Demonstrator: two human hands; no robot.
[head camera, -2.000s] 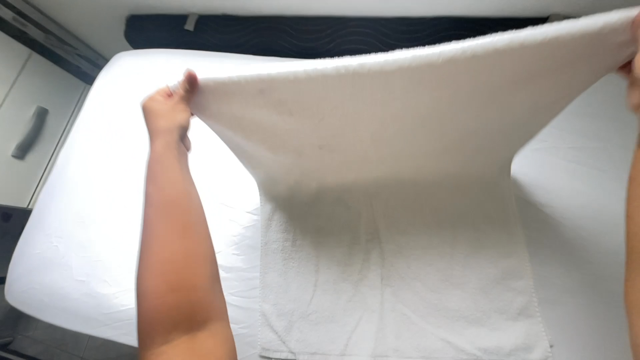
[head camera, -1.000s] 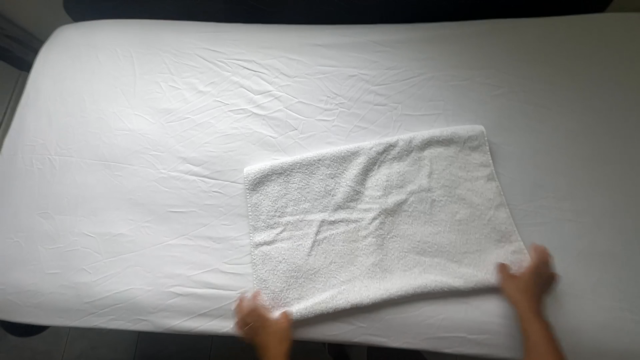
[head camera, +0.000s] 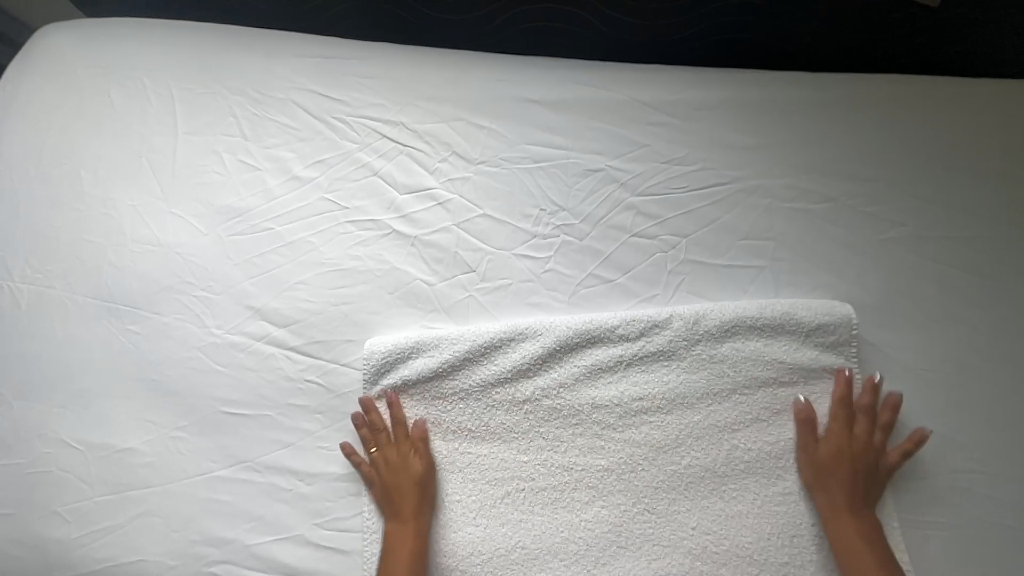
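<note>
A white terry towel (head camera: 616, 448) lies folded over along its far edge, on a bed with a white fitted sheet (head camera: 200, 240). My left hand (head camera: 396, 464) rests flat on the towel's left edge, fingers spread, a ring on one finger. Over the right edge lies my right hand (head camera: 856, 448), palm down with the fingers apart. Neither hand grasps the cloth. Slight ripples run across the towel near its far fold. Its near edge is out of view.
Creases cover the sheet beyond and left of the towel. A dark patterned surface (head camera: 560, 32) runs behind the far side of the bed.
The towel, held up stretched between both hands two seconds ago, now lies on the bed. My hands have moved from its near corners up along its side edges. The view has shifted.
</note>
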